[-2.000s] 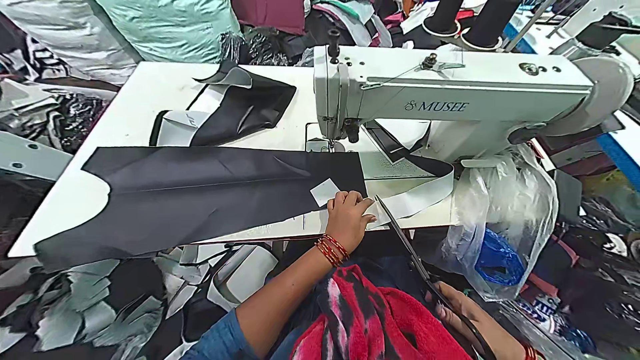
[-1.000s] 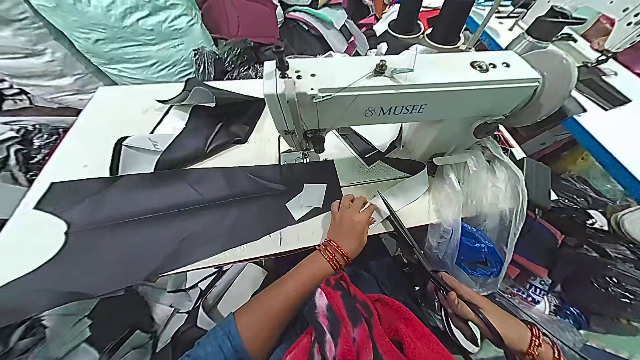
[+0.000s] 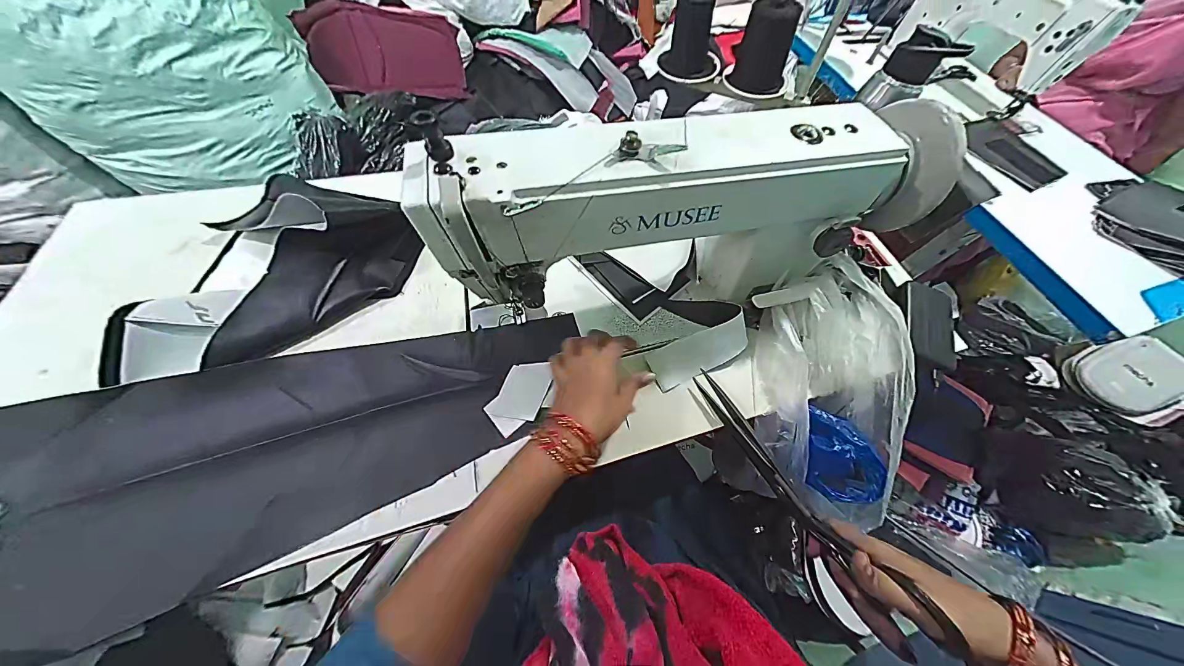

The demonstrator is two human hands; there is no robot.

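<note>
My left hand rests on the right end of a long piece of dark fabric, beside small white pieces. A thin dark pointed item pokes out past its fingers; whether they grip it is unclear. In my right hand, low at the right, is a pair of large black scissors, its blades pointing up and left toward the table edge. A light strip curls just right of my left hand. Behind stands a white Musee sewing machine, its needle area close to the fabric's upper edge.
A black and white sewn piece lies left of the machine on the white table. A clear plastic bag with blue plastic inside hangs at the table's right. Black thread cones stand behind. Fabric scraps lie below.
The view has shifted, with the machine appearing closer. My left hand has stayed near the fabric's right end, and the scissors have remained in my right hand.
</note>
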